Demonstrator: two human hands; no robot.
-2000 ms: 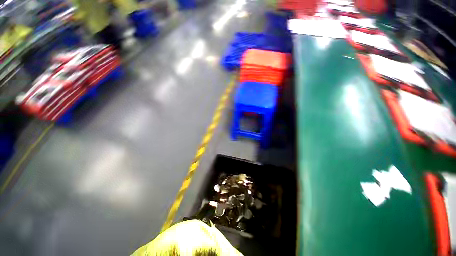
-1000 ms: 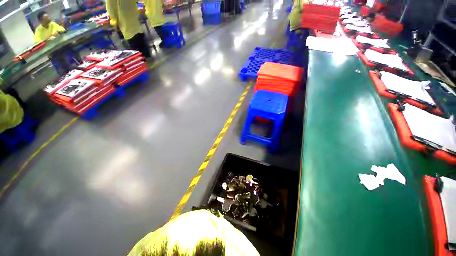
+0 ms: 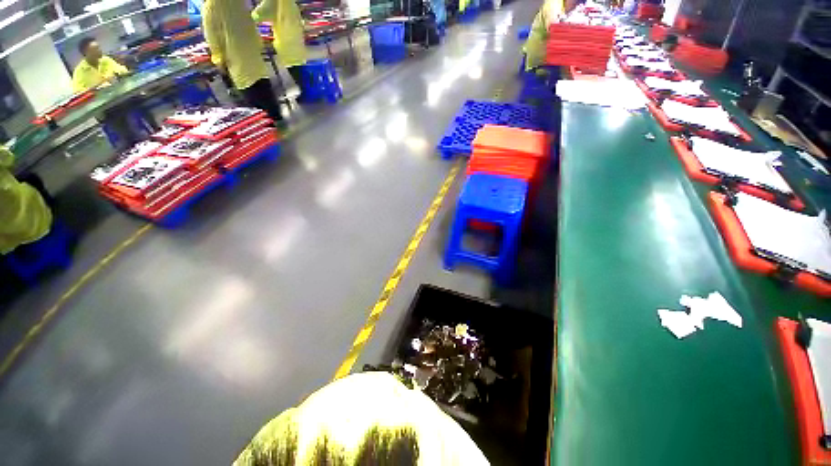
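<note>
A black open bin (image 3: 538, 364) stands on the floor beside the bench, with a pile of small dark, shiny parts (image 3: 451, 364) in it. A yellow sleeve or shoulder of my smock (image 3: 369, 423) covers the bottom middle and overlaps the bin's near corner. Neither of my hands shows. On the green bench (image 3: 629, 364) lies a torn white paper scrap (image 3: 700, 315). Along the bench's right side run orange-red trays (image 3: 729, 238) with white panels (image 3: 785, 231) and small black clips at their edges. One more tray is cut off at the lower right.
A blue stool (image 3: 490, 218) stands beyond the bin, with orange-red trays (image 3: 510, 146) stacked behind it and a blue pallet (image 3: 483, 116) farther on. At left, a loaded pallet of trays (image 3: 187, 164) stands on the floor. People in yellow smocks (image 3: 235, 45) are at the far left and back.
The blurred, tilted view has become sharper and shifted, showing more of the hall's back and left. The yellow sleeve has moved slightly right in the picture. Bin and paper scrap look unchanged.
</note>
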